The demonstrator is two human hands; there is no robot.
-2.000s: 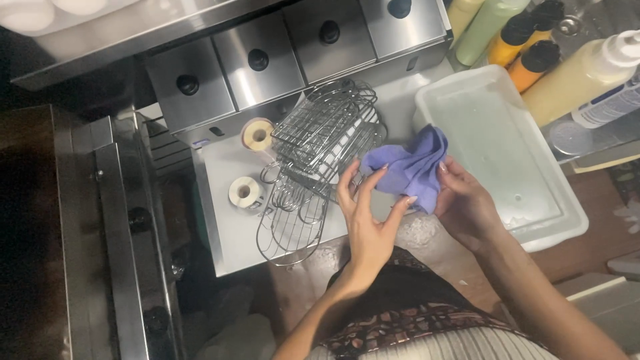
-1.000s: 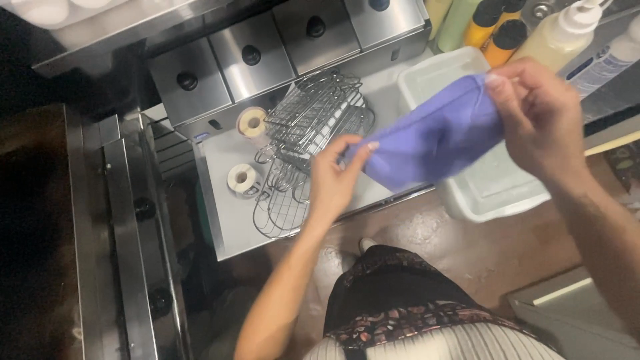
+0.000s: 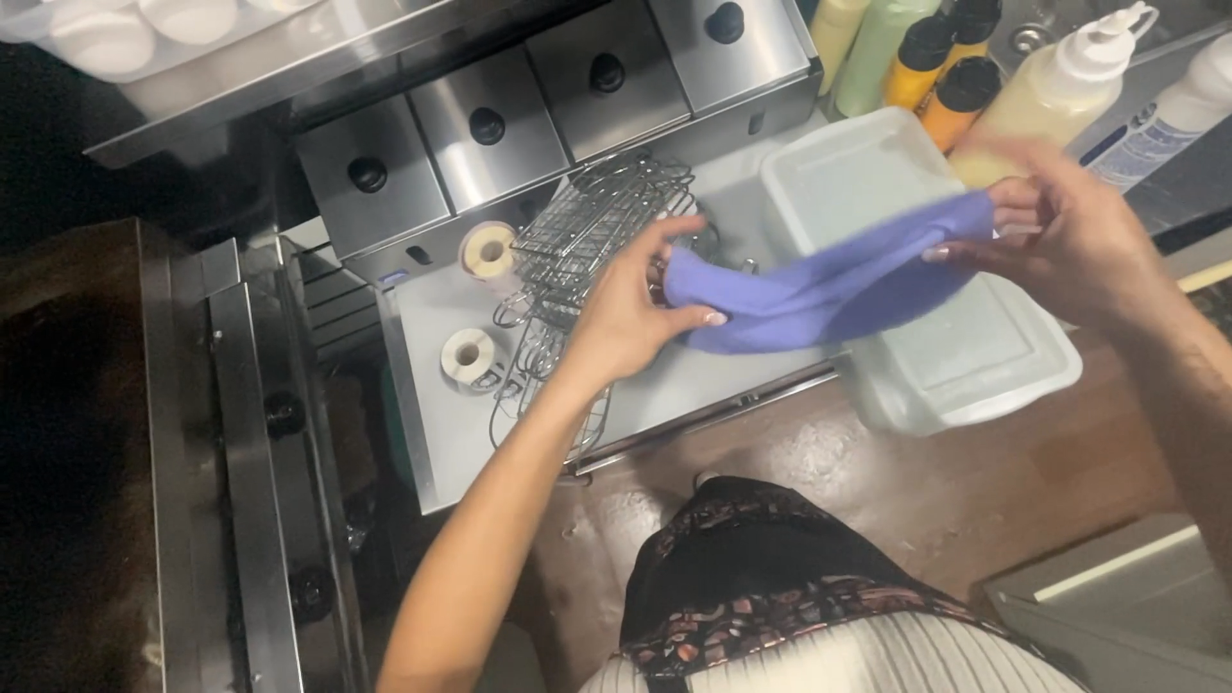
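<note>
A purple cloth (image 3: 828,289) is stretched in a loose band between my hands, above a lidded translucent plastic container (image 3: 962,356). My left hand (image 3: 640,303) grips the cloth's left end between thumb and fingers. At the cloth's right end, my right hand (image 3: 1049,226) pinches it; some of its fingers are blurred. Wire racks (image 3: 597,241) lie piled on the pale counter (image 3: 712,385) beside my left hand. Two label rolls, one pinkish (image 3: 488,252) and one white (image 3: 469,357), stand left of the racks.
Steel lids with black knobs (image 3: 486,126) line the counter's back. Sauce bottles (image 3: 919,63) and a white pump bottle (image 3: 1068,72) stand at back right. A steel appliance (image 3: 250,462) is at left. Eggs (image 3: 106,38) sit in a tray at top left.
The cloth was bunched between my hands two seconds ago and is now spread lengthwise. My hands have moved apart. Since one second ago, the cloth has gone from a broad sheet to a narrower, sagging band.
</note>
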